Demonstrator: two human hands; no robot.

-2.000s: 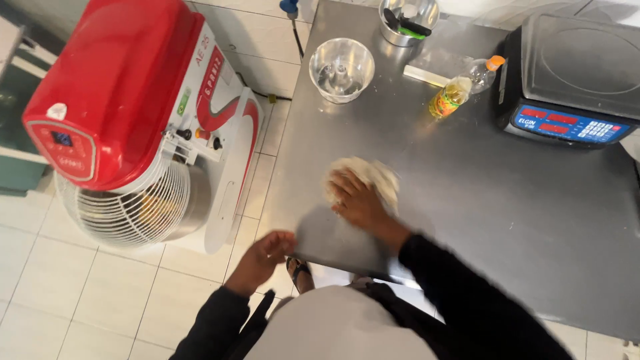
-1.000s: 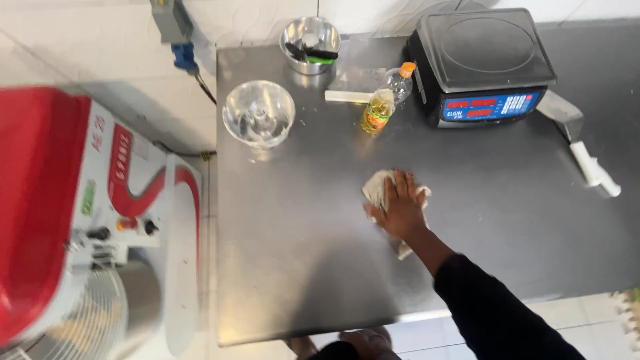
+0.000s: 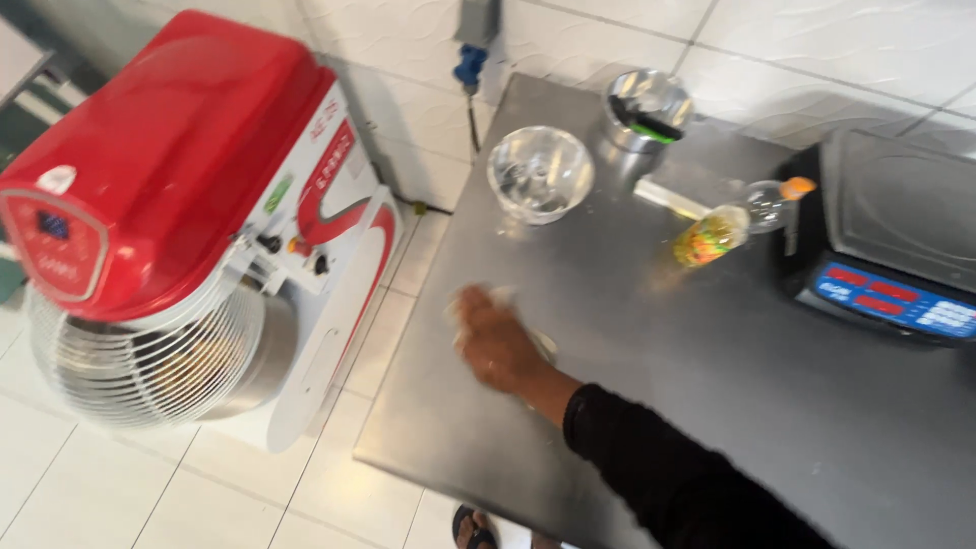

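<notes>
My right hand (image 3: pixel 496 343) presses down on a pale cloth (image 3: pixel 545 345) on the stainless steel table (image 3: pixel 427 427), near its left side. The cloth is mostly hidden under the palm and fingers, and the hand is slightly blurred. My left hand is out of view. Beyond the hand, toward the wall, a clear bowl (image 3: pixel 540 175) with a raised centre stands on the table.
A red and white spiral mixer (image 3: pixel 152 168) with a wire guard stands on the floor at left. Along the table's back are a metal bowl (image 3: pixel 648 107) holding black and green utensils, a white bar (image 3: pixel 671 200), a bottle of yellow liquid (image 3: pixel 709 236), an orange-capped bottle (image 3: pixel 768 204) and a digital scale (image 3: pixel 900 236).
My right hand and the cloth have moved left over the table since one second ago. My left hand, seen two seconds ago near the table's front corner, is out of view. The view has swung about.
</notes>
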